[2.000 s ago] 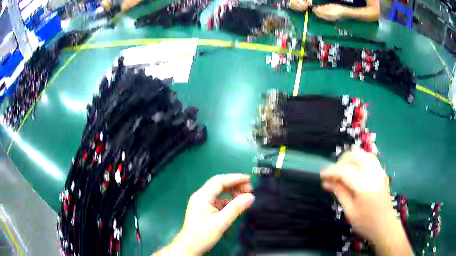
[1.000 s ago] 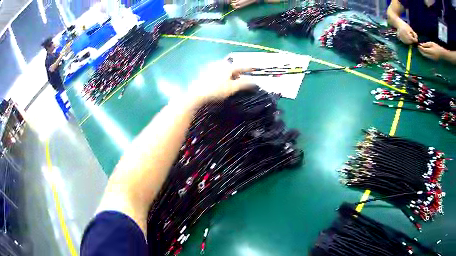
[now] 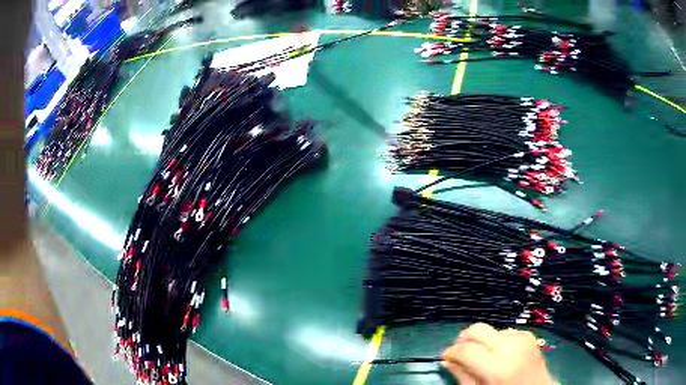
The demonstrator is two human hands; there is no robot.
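Observation:
My right hand (image 3: 496, 357) is at the bottom edge, fingers closed on a thin black lead (image 3: 406, 361) that points left. My left hand is out of the picture; only a blurred forearm and dark sleeve show at the left edge. Beyond my right hand lie part-filled harnesses (image 3: 444, 271), black housings stacked at left, wires running right to red and white ends. A loose lead bundle (image 3: 474, 131) lies beyond them, gold tips left, red ends right. A stray lead lies over its near side.
A large curved harness heap (image 3: 218, 173) lies at left, its housings at the top. Dark wires lie across the white sheet (image 3: 289, 71) behind it. More harness piles lie at the far left (image 3: 83, 113) and far right (image 3: 594, 60) on the green table with yellow tape lines.
The view has swung back right. My left arm has left the heap and sheet for the left edge, its hand now out of view. My right hand has come into view with a lead.

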